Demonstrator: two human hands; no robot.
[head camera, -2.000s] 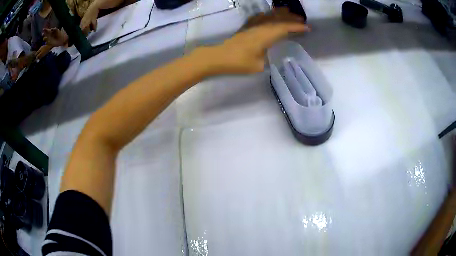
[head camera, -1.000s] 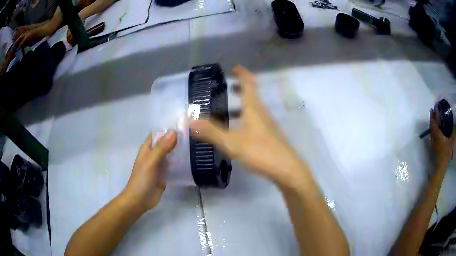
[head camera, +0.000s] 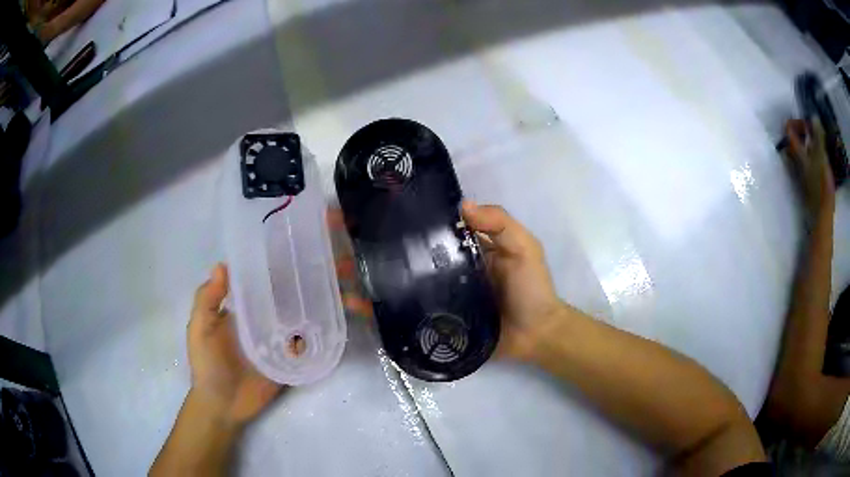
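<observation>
My left hand (head camera: 219, 359) holds the translucent tank (head camera: 280, 270) from below and its left side. The square black cooling fan (head camera: 272, 165) sits at the tank's far end, with a short red and dark lead wire (head camera: 278, 209) below it. A round hole shows near the tank's near end. My right hand (head camera: 522, 279) grips the black base housing (head camera: 415, 247) by its right edge. The base's open inner side faces me, with a round slotted grille near each end. The two parts are side by side and apart. Some fingers show between them.
The white sheet-covered table (head camera: 596, 401) lies below. At the right, another person's hand (head camera: 809, 154) holds a dark oval part (head camera: 820, 107). Another person's arm (head camera: 65, 17) and a dark stick-like thing (head camera: 78, 61) are at the upper left. A dark green post stands at the left edge.
The translucent tank and black base were together on their side; now they are separated, held side by side with their insides showing. The view has shifted, and the far black parts are out of sight.
</observation>
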